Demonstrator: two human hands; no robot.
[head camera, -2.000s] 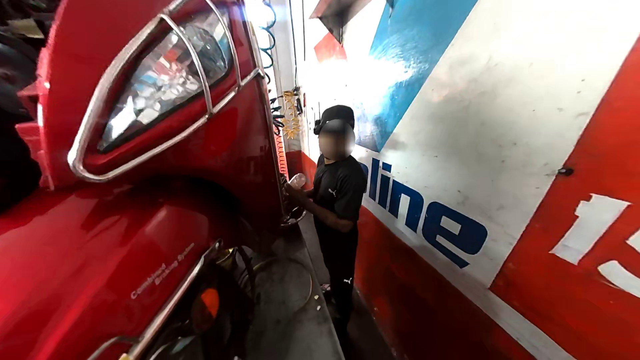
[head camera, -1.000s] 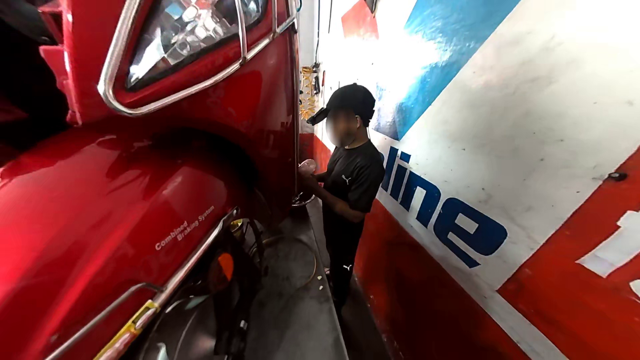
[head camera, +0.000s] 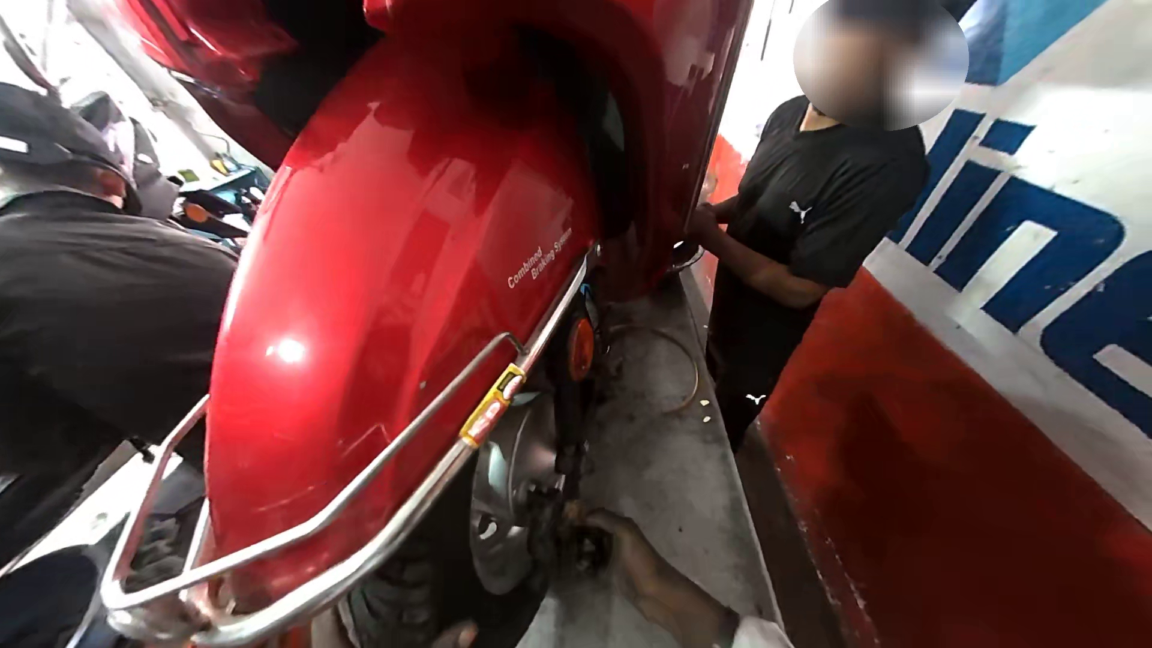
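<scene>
The front wheel of a red scooter stands beneath its glossy front fender, which a chrome guard rail surrounds. My right hand reaches in from the lower right, with its fingers at the dark parts by the wheel hub; whether it grips anything is unclear. At the bottom edge, fingers of my left hand show beside the tyre, mostly cut off by the frame. An orange reflector sits on the fork above the hub.
A person in black stands on the right between the lift platform and the painted wall, hands near the scooter's body. Another person in a dark shirt bends at the left. A thin hose curves on the platform.
The view has moved lower and closer to the front wheel. My hands, out of sight in both earlier frames, now show at the wheel. The person in black has lifted their head.
</scene>
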